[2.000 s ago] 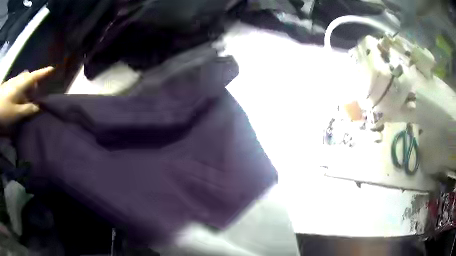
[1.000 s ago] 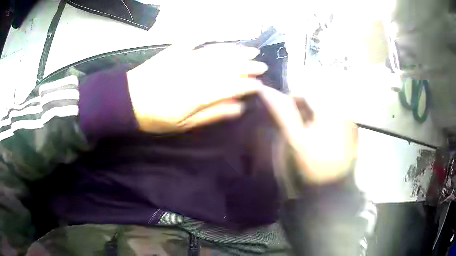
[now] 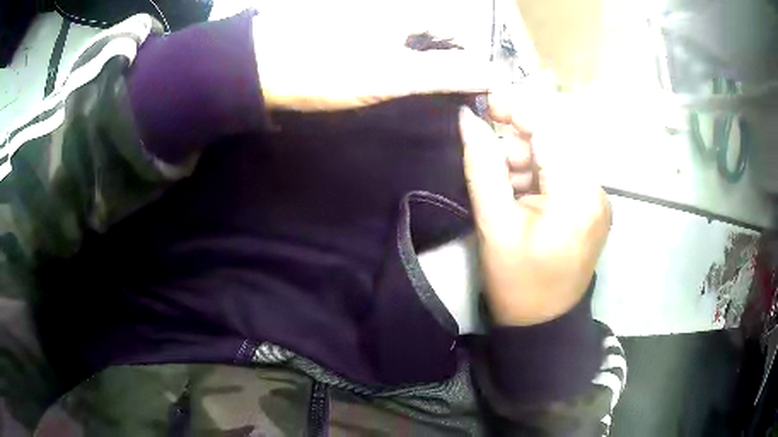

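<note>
A dark purple-black cloth (image 3: 281, 247) lies over my lap and up onto the machine table. It has a curved opening with a grey border, and white shows through it. My right hand (image 3: 537, 230) grips the cloth's upper right edge with bent fingers near the needle area. My left hand (image 3: 367, 68) lies across the upper edge of the cloth, washed out by glare; its fingertips, near my right fingers, are hard to make out, and its grip is unclear.
The white machine table (image 3: 657, 265) has a worn, stained patch at its right end. Green-handled scissors (image 3: 731, 136) lie blurred at the right. A blurred tan shape (image 3: 559, 34) is above my hands. Dark cloth (image 3: 119, 10) lies at the upper left.
The cloth's curved, grey-bordered opening now shows below my hands. My left hand has moved up and is flatter; my right hand is sharper, with fingers pointing up at the cloth edge.
</note>
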